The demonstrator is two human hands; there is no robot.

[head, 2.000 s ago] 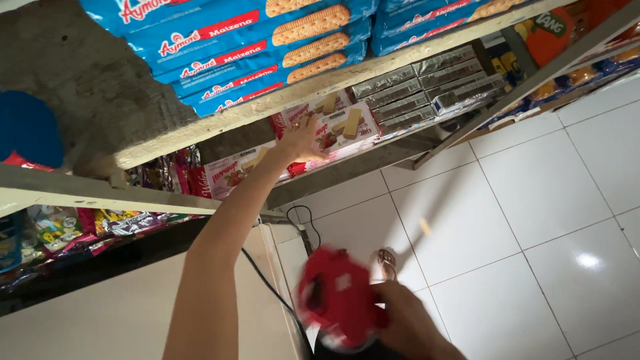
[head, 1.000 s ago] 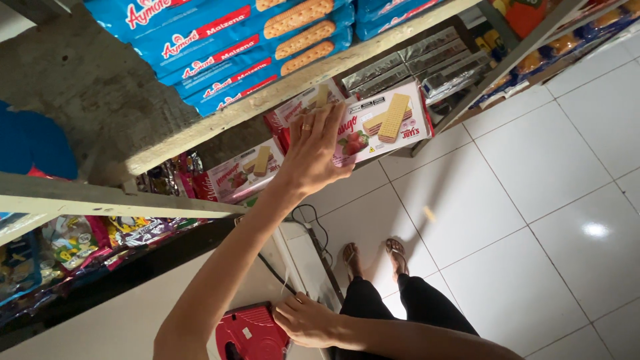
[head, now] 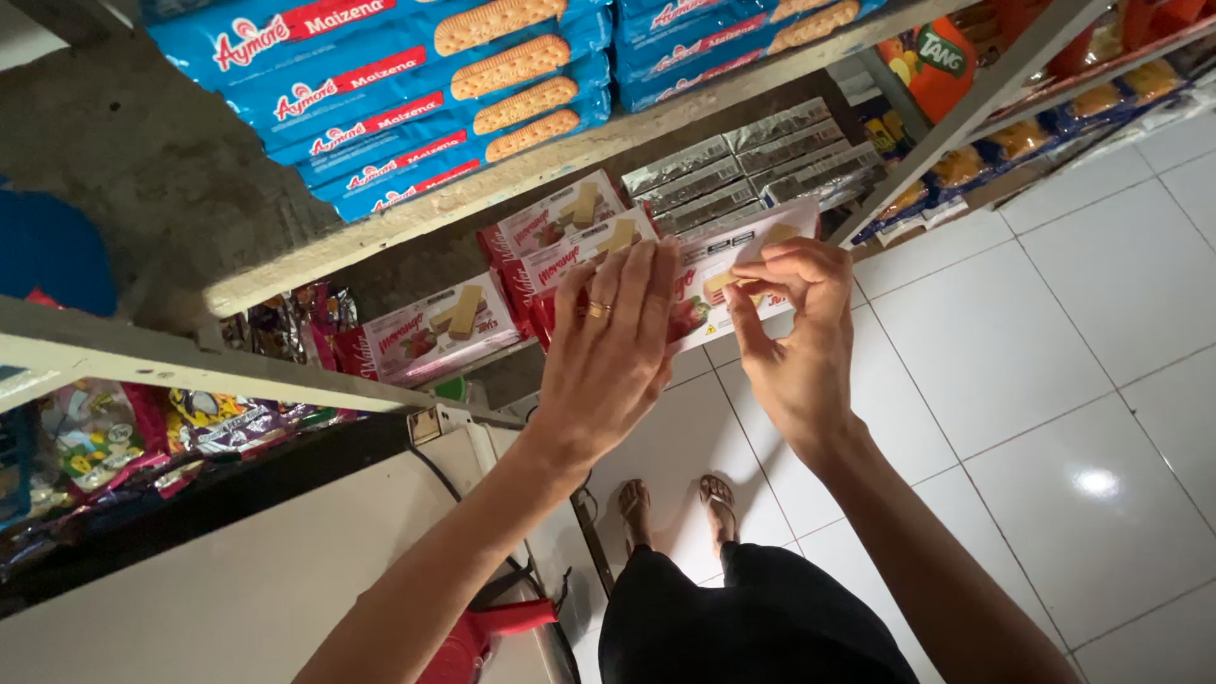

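My left hand (head: 613, 347), with a ring on one finger, grips the left part of a strawberry wafer package (head: 689, 318) in front of the lower shelf. My right hand (head: 798, 332) is at the package's right part, thumb and fingertips bent close together over its printed face; whether they pinch it is unclear. Behind the left hand, similar wafer packages (head: 560, 218) lie stacked on the shelf, and another wafer package (head: 442, 328) lies to their left. A red device or tool (head: 465, 646) rests on the white surface below my left forearm.
Blue biscuit packs (head: 427, 95) fill the upper shelf (head: 380, 233). Silver-wrapped packs (head: 750, 161) lie behind the wafers. A metal shelf upright (head: 978, 119) slants at right. Bagged snacks (head: 218, 418) lie at left, above a white surface (head: 237, 560) with a black cable (head: 442, 475).
My right hand has let go of the red thing, which it held two seconds ago, and moved up to the wafer package. The left hand brought that package forward from the shelf.
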